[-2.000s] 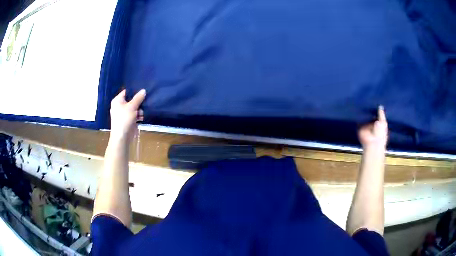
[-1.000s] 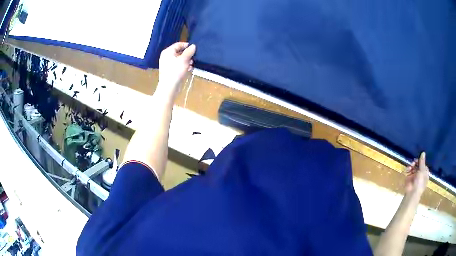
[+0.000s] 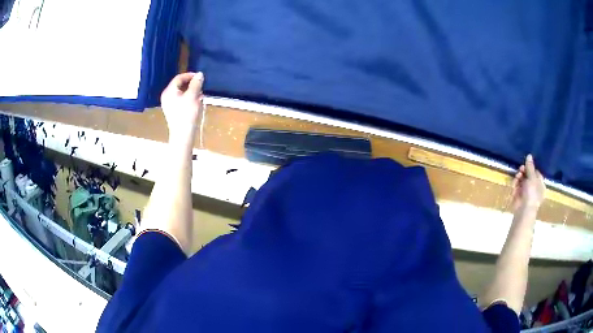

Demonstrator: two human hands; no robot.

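Note:
A navy fabric ply covers the table beyond me, with soft folds. Its near edge runs along a pale edge strip. My left hand pinches the near left corner of the ply between thumb and fingers. My right hand is at the near edge farther right, thumb and fingers closed on the fabric edge. Both hands are bare.
A dark cloth weight and a yellow-tan wooden ruler lie on the brown table's near side. A finished navy stack with a white top sheet is at left. Dark scraps and a metal frame are at lower left.
Since two seconds ago, the view has shifted and turned. The left hand has closed from a spread pose onto the corner, and the right hand has closed on the edge. More brown table shows.

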